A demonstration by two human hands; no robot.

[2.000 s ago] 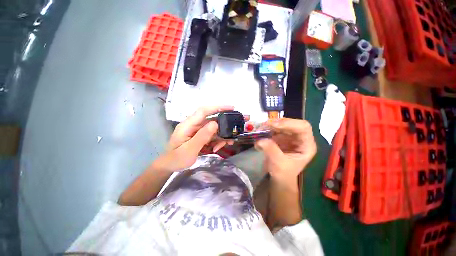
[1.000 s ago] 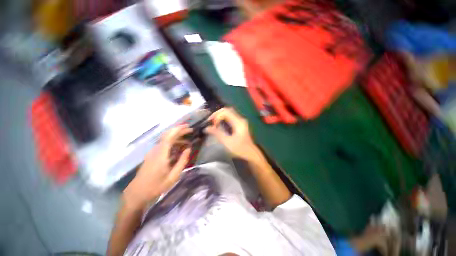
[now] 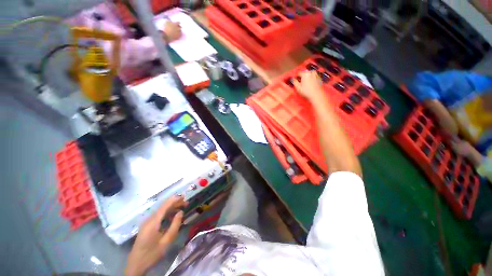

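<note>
My right hand (image 3: 308,85) reaches over the red tray (image 3: 280,110) on the green bench, fingers pointing down at its pockets. A dark piece shows by the fingertips; whether they grip it is unclear. Black watch units (image 3: 355,98) fill pockets on the tray's right side, and pockets on the near left side are empty. My left hand (image 3: 157,233) is raised at the machine's front edge, fingers curved with a gap to the thumb. Something dark shows between them, too blurred to tell if it is held. The handheld terminal (image 3: 191,135) lies on the white deck (image 3: 145,175).
The yellow press head (image 3: 96,73) stands over the fixture at the deck's back left. A long black block (image 3: 100,164) lies at left. The red button (image 3: 203,182) is on the front edge. Other people's arms show at upper left and right (image 3: 442,113). More red trays (image 3: 264,32) stand behind.
The view has turned towards the bench. My right hand has left my lap area and moved out over the red tray. My left hand stays near the machine's front edge, apart from the right.
</note>
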